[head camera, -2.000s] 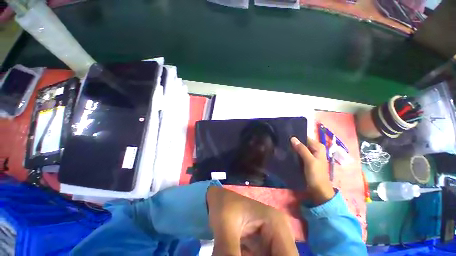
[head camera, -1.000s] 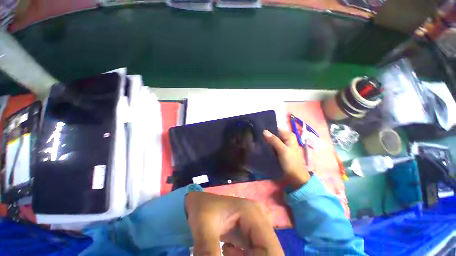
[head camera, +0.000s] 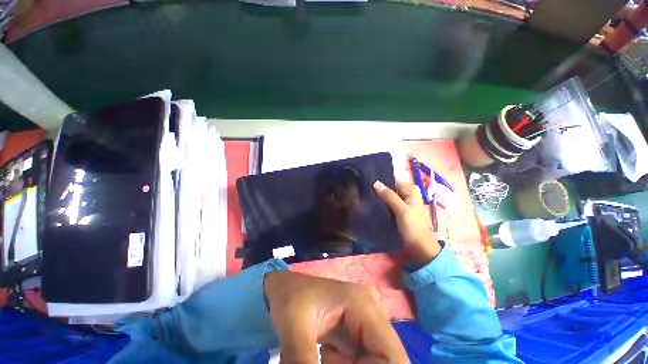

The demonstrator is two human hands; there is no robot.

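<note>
A glossy black tablet screen assembly (head camera: 312, 213) lies over the red mat, slightly slanted, with a small white label (head camera: 283, 252) near its front edge. My right hand (head camera: 408, 217) grips its right edge, thumb on top of the glass and the other fingers hidden behind or under it. My left hand (head camera: 330, 313) is in front of the panel, near the bottom of the picture, with bent fingers. Its fingertips are cut off or hidden, so I cannot tell whether it holds something. A white sheet (head camera: 327, 142) lies behind the panel.
Stacked screens (head camera: 106, 206) with white interleaves stand at left, beside an open tablet body (head camera: 21, 213). Blue-handled cutters (head camera: 423, 181) lie right of the panel. Further right are a tool cup (head camera: 503, 135), white cord (head camera: 489, 190), tape roll (head camera: 543, 198) and solvent bottle (head camera: 524, 232). Blue crates (head camera: 568, 330) border the front.
The view has shifted, so the bench things appear further left. The panel looks slightly more slanted, its right end further back. My right hand keeps its grip; my left hand keeps nearly the same pose.
</note>
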